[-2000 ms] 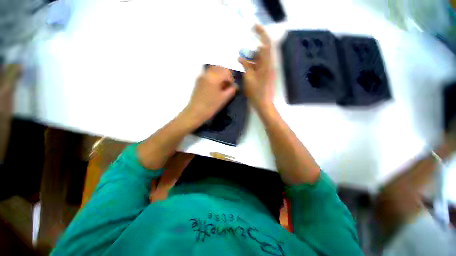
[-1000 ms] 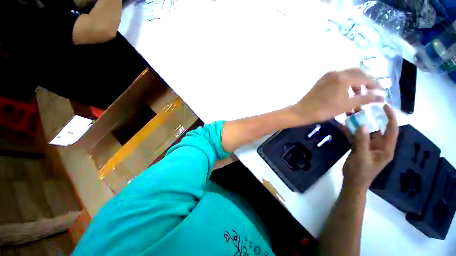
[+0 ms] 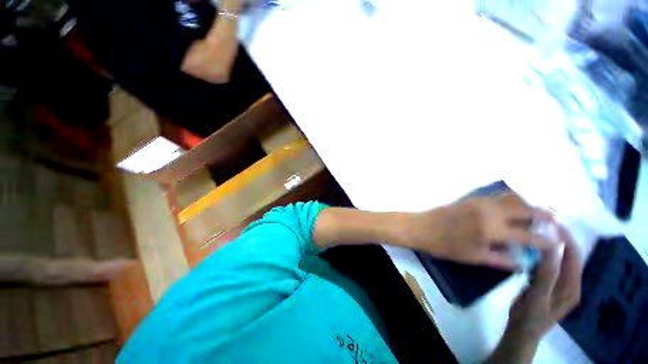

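Observation:
My left hand [image 3: 469, 231] reaches over a black foam insert [image 3: 463, 279] near the table's front edge, its fingertips on a small white piece with a blue strip [image 3: 526, 254], likely the charging case. My right hand [image 3: 558, 284] holds the same piece from the right side. Both hands are blurred. My left hand and forearm hide most of the insert, including its cut-outs. Another black insert [image 3: 612, 313] lies at the lower right, beyond my right hand.
White tabletop [image 3: 405, 99]. Clear plastic bags [image 3: 561, 92] lie along the far edge, with a black smartphone [image 3: 628, 179] at the right. An open brown carton [image 3: 234, 188] with yellow-brown tape stands beside the table at left. Another person's arm [image 3: 217, 53] is at the upper left.
The view has swung, so the table things sit lower and farther right. My hands have come closer together on the white piece, and my left hand now covers the near insert's cut-outs.

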